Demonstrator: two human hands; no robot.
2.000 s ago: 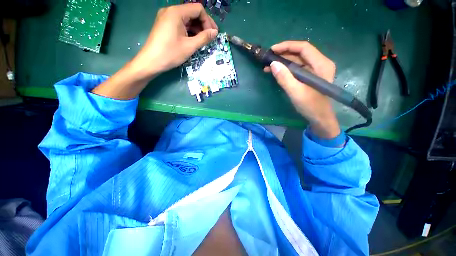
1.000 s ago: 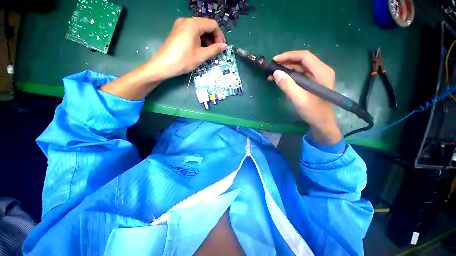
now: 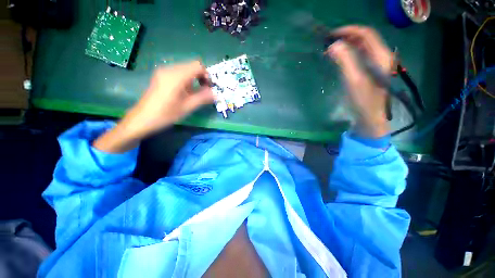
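The circuit board (image 3: 236, 84) lies populated side up on the green mat, with white and yellow connectors on its near edge. My left hand (image 3: 168, 100) is blurred at the board's left edge, fingers curled; whether it grips the board or something small is not clear. My right hand (image 3: 361, 65) is raised at the right, away from the board, and holds the soldering iron (image 3: 374, 76). The iron is blurred by motion, its tip pointing to the upper left, and its black cord hangs below the hand.
A component pile (image 3: 232, 15) lies at the far middle. A second circuit board (image 3: 113, 38), solder side up, lies at left. Side cutters (image 3: 410, 87) lie partly behind my right hand. A blue-sided round container (image 3: 400, 12) stands far right. A coiled blue cord (image 3: 458, 103) runs right.
My right hand has moved the iron up and right, away from the board. My left hand has moved down and left from the board's far corner to its left edge. The camera view has shifted slightly.
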